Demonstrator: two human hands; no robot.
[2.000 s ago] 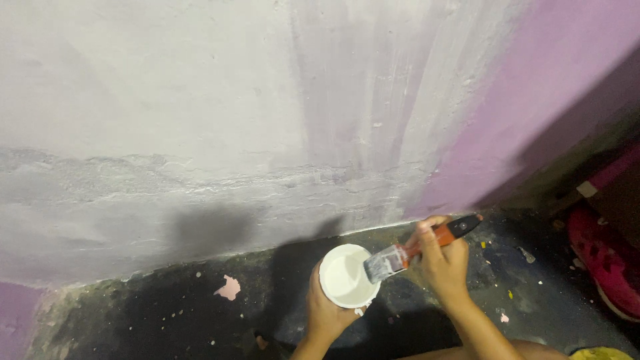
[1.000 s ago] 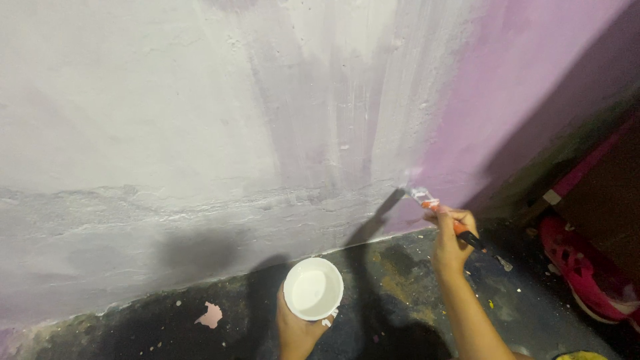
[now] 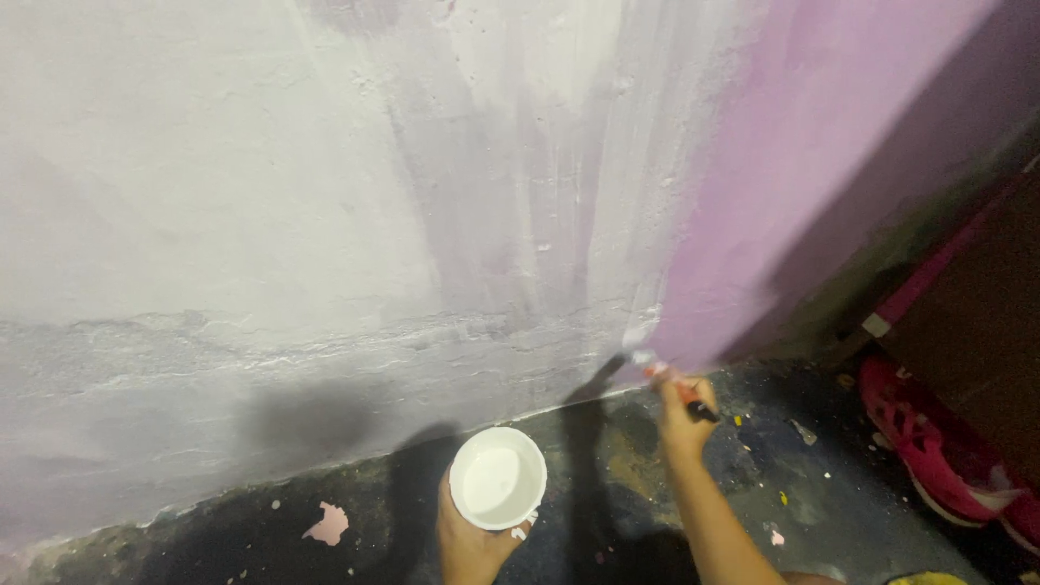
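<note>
My left hand (image 3: 471,540) holds a white tub (image 3: 498,478) with white paint inside, above the floor near the foot of the wall; white paint marks its fingertips. My right hand (image 3: 685,414) grips a paintbrush (image 3: 681,392) with an orange and black handle. The blurred, white-coated bristles are at the low part of the wall (image 3: 504,203), near where whitish paint meets the purple paint (image 3: 756,195). Streaky strokes let purple show through in the middle of the wall.
A dark floor (image 3: 390,520) with paint specks and a pink flake (image 3: 328,524) runs along the wall. At right are a pink shoe (image 3: 926,447) and a dark brown panel (image 3: 975,325) with a pink edge. Something yellow (image 3: 926,578) shows at the bottom edge.
My right hand has moved the brush from the tub's rim up to the low part of the wall. White paint now shows on the purple area there. My left hand still holds the tub.
</note>
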